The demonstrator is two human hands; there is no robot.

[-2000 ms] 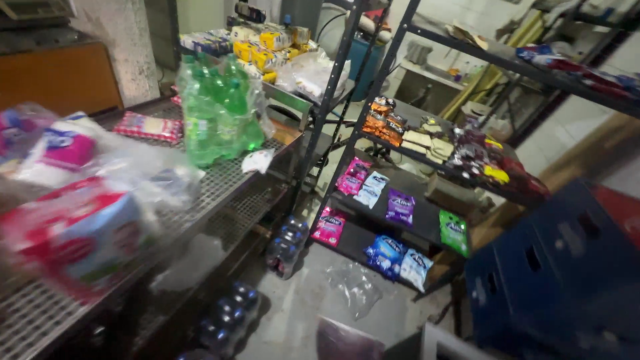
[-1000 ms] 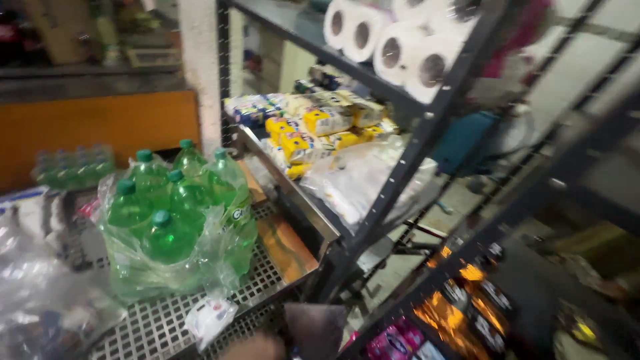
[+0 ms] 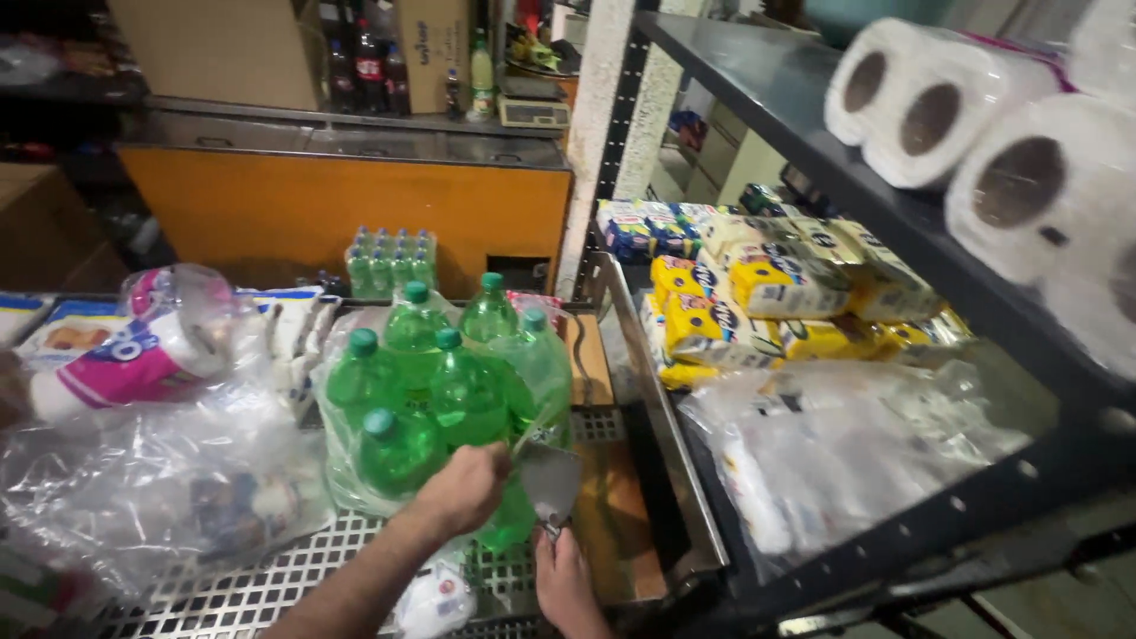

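Observation:
A pack of green plastic soda bottles point(image 3: 453, 390) with green caps, wrapped in clear plastic film, stands on a perforated metal rack point(image 3: 302, 550). My left hand point(image 3: 470, 488) grips the plastic film at the front of the pack, its fingers closed. My right hand point(image 3: 564, 568) holds a wide, flat metal scraper point(image 3: 550, 484) by its handle, the blade upright against the pack's front right side. Below my left hand lies a small white plastic package point(image 3: 435, 599). Loose clear film point(image 3: 160, 479) covers items left of the pack.
Pink-and-white wrapped paper rolls point(image 3: 142, 355) lie at left. Small bottles point(image 3: 390, 262) stand behind the pack, before an orange panel point(image 3: 337, 213). A metal edge point(image 3: 661, 426) separates the rack from yellow packages point(image 3: 781, 284) at right. Toilet paper rolls point(image 3: 1003, 169) sit on the dark upper shelf.
The view has swung left and closer to the green bottles. Both hands and the scraper now show at the pack; one second ago only a blurred bit of a hand showed at the bottom edge.

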